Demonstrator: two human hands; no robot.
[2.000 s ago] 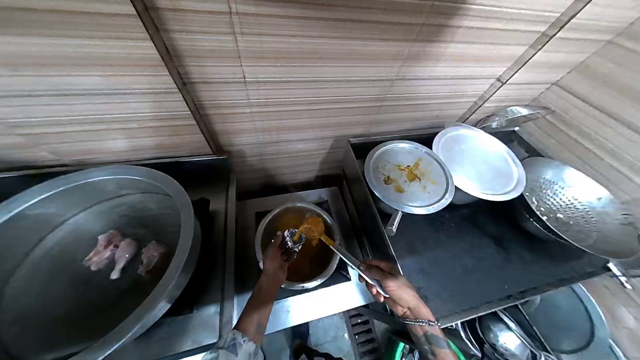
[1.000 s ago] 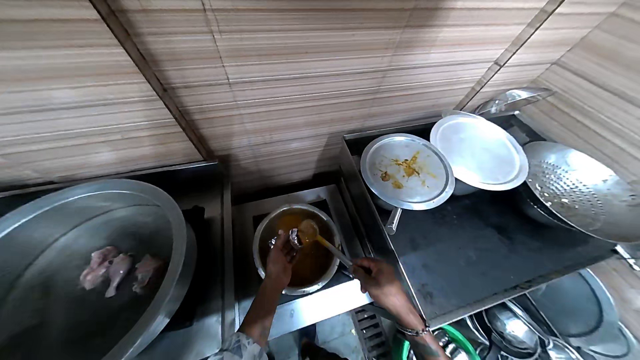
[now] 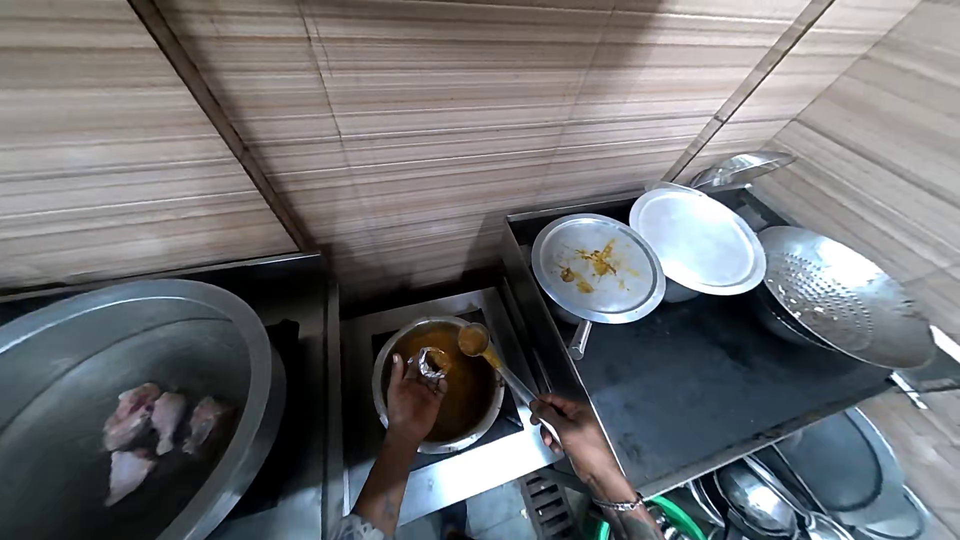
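Observation:
My left hand [image 3: 414,397] holds a small crumpled foil cup [image 3: 433,363] with brownish contents, above a round metal pot [image 3: 381,382] of orange-brown gravy [image 3: 461,401]. The pot stands on a steel stove. My right hand [image 3: 574,435] grips the handle of a metal ladle [image 3: 474,340]. Its bowl, coated with gravy, is at the pot's upper right, to the right of the foil cup and apart from it. How full the cup is I cannot tell.
A large metal basin [image 3: 259,360] with several raw chicken pieces [image 3: 166,420] is at the left. On the dark counter [image 3: 675,390] at the right are a gravy-smeared lid [image 3: 547,259], a plain lid [image 3: 697,240] and a perforated pan [image 3: 832,292]. Metal utensils [image 3: 757,495] lie below it.
The ladle's bowl has moved away from the foil cup, to the right, where before the two were close together. Another chicken piece is visible in the basin.

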